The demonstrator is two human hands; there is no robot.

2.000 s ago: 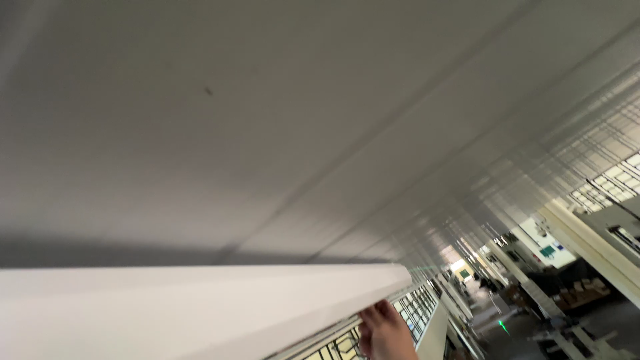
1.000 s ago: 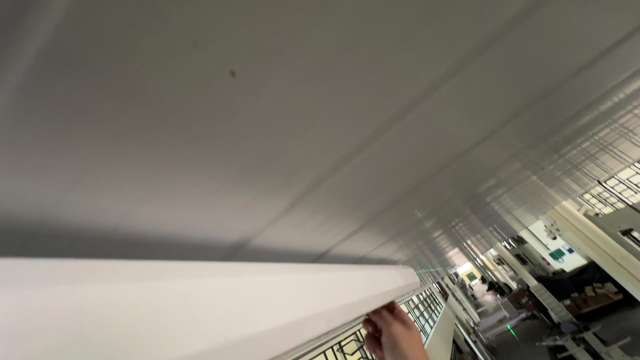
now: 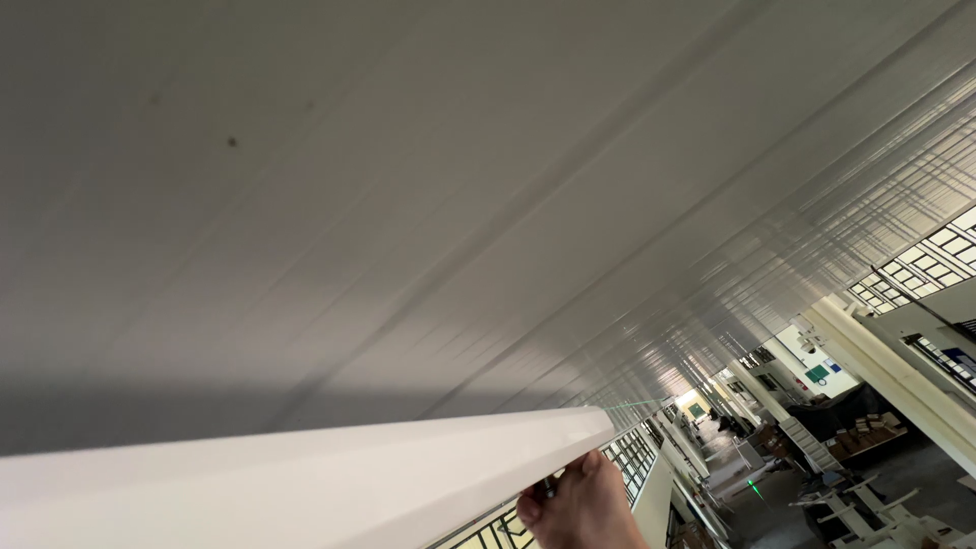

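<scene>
My right hand [image 3: 583,499] reaches up from the bottom of the view to the lower edge of a long white beam-like housing [image 3: 305,473]. Its thumb and fingers close around a small dark metal part [image 3: 547,486] just under that edge, partly hidden by the fingers. The housing runs from the lower left toward the middle, close beneath a grey panelled ceiling [image 3: 457,191]. My left hand is not in view.
Below the housing are windows with dark grilles [image 3: 629,461]. At the lower right, far below, lie a workshop floor [image 3: 732,499], white frames [image 3: 854,507] and stacked boxes [image 3: 865,435]. A pale column [image 3: 892,366] slants across the right side.
My right hand stays at the housing's lower edge, and its fingers have shifted, so the small metal part now shows between them.
</scene>
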